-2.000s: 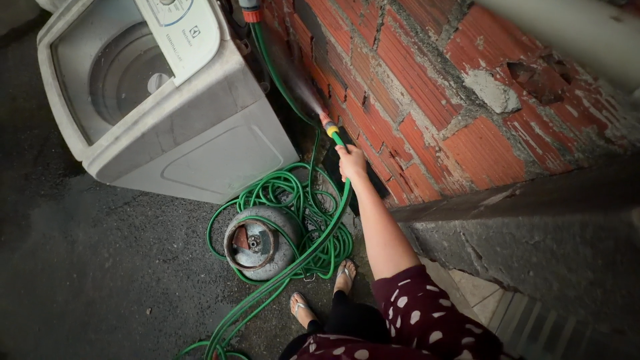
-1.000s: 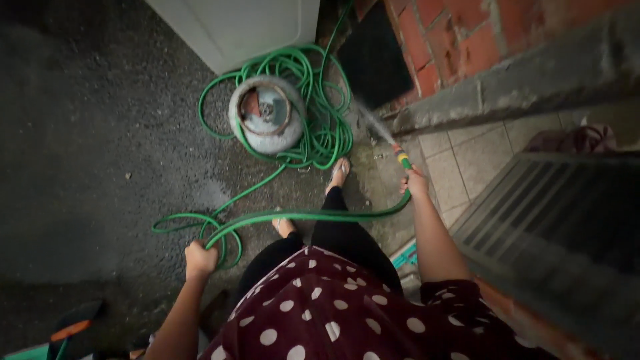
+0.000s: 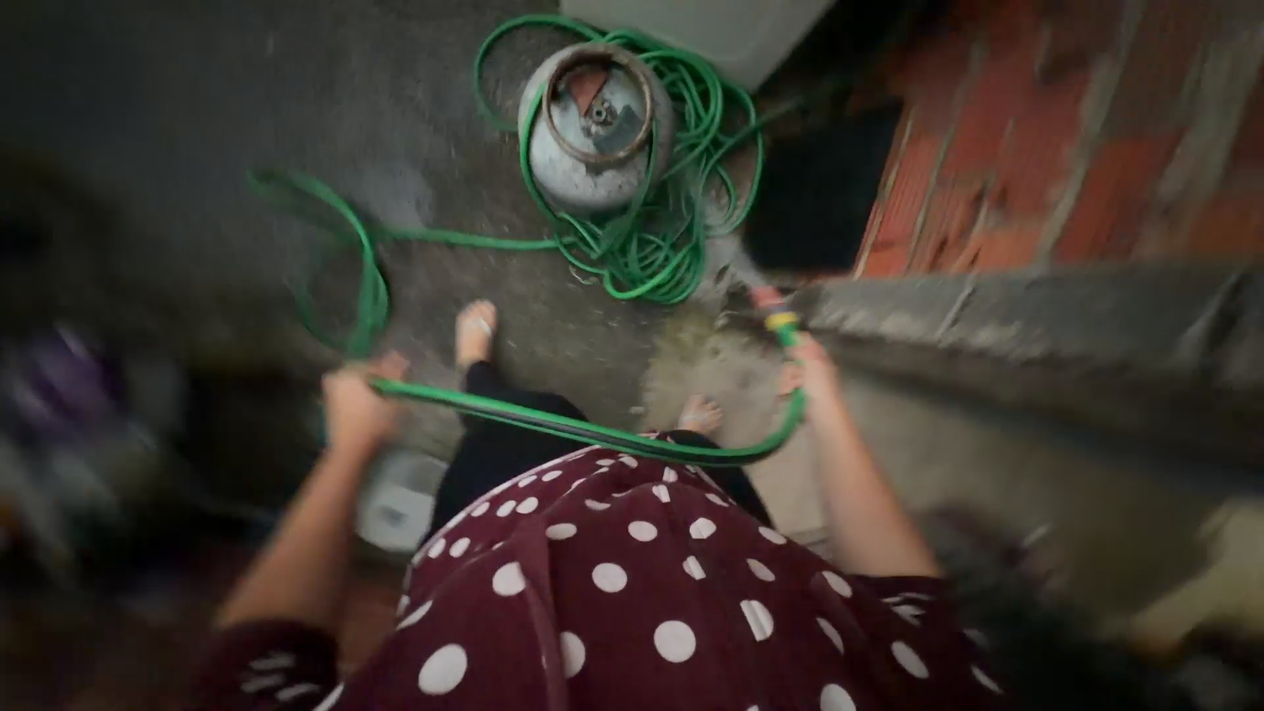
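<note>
My left hand [image 3: 360,405] grips a green garden hose [image 3: 553,420], which runs across in front of my waist and bends up to my right hand [image 3: 812,367]. There my fingers close round the hose just behind its red and yellow spray nozzle [image 3: 773,308]. A faint spray leaves the nozzle toward the upper left. A grey metal gas cylinder [image 3: 583,168] stands on the wet ground ahead of me, with loose green coils of hose [image 3: 681,237] round it and to its right. More hose loops hang or lie beyond my left hand, blurred.
The corner of a white washing machine [image 3: 711,30] is at the top. A dark flat panel [image 3: 825,188] rests by the red hollow-brick wall [image 3: 1066,138], above a concrete ledge [image 3: 1037,306]. My sandalled feet are below the cylinder. A white object [image 3: 400,502] lies near my left forearm.
My left hand, out of view at first, came in holding the hose and has raised its stretch and loops. The spray, earlier on the brick wall, now falls near the coils. The view has turned.
</note>
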